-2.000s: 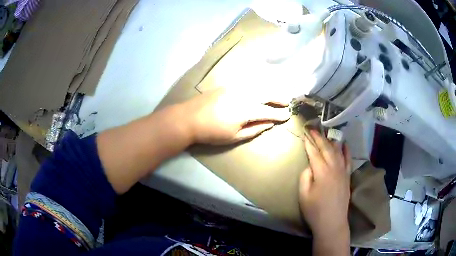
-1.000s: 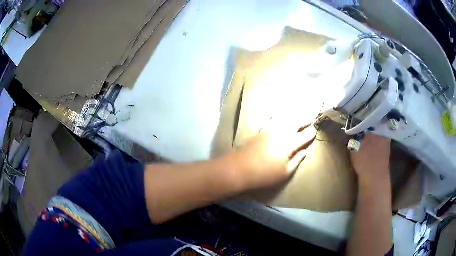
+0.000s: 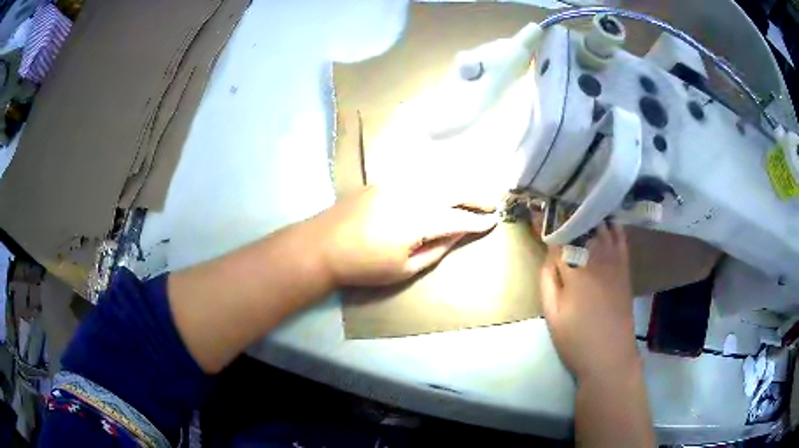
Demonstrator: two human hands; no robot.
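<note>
A khaki-brown garment panel lies flat on the white table under the sewing machine, with a short dark line on its left part. My left hand lies flat on the panel, its fingertips just left of the presser foot; glare washes out its back. My right hand rests on the cloth just right of the presser foot, its fingertips partly hidden behind the machine's guard and a pale knob. Whether its fingers pinch the cloth is hidden. A pocket piece cannot be made out in the glare.
A stack of brown panels lies at the left table edge, beside a shiny metal fitting. A black phone with a red edge lies right of my right hand. Pale scraps lie at the far right. The machine arm spans the upper right.
The panel has turned under the needle, so its lower edge now runs nearly level and its right part lies beneath the machine arm. The phone shows again. My right hand has drawn back from under the arm.
</note>
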